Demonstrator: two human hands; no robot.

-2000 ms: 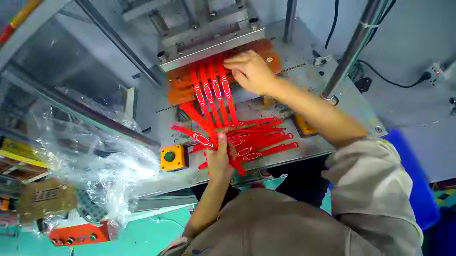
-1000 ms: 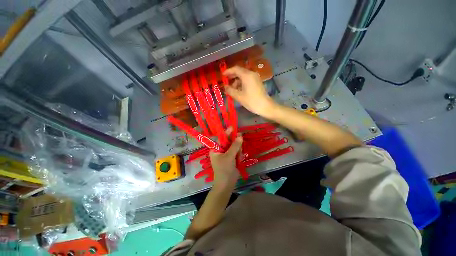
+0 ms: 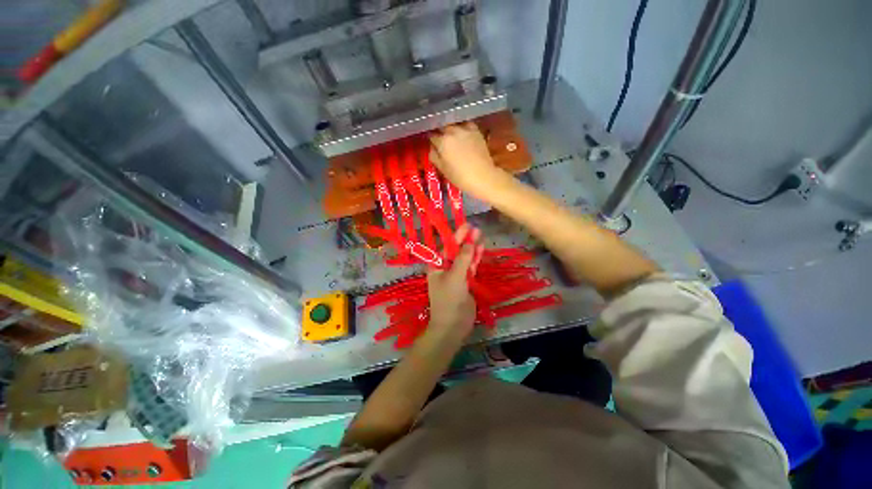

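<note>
Several red strips point(image 3: 403, 196) lie side by side with their far ends on the orange-brown fixture point(image 3: 349, 199), below the silver press head point(image 3: 411, 124). My right hand point(image 3: 463, 156) is at the fixture's right part, its fingers on the far end of a red strip close to the press head; the fingertips are partly hidden. My left hand point(image 3: 452, 287) holds red strips near their close ends, in front of the fixture. A loose pile of red strips point(image 3: 516, 291) lies on the grey metal table around my left hand.
A yellow box with a green button point(image 3: 326, 317) sits at the table's front left. Crumpled clear plastic point(image 3: 182, 325), a cardboard piece point(image 3: 67, 387) and an orange-red control box point(image 3: 129, 464) are left. Metal posts point(image 3: 660, 124) flank the table. A blue bin point(image 3: 779, 382) is at right.
My right hand has moved in closer to the press head with a strip end. Another strip lies at the right of the row. My left hand still holds strips, now fewer fanned out to the left.
</note>
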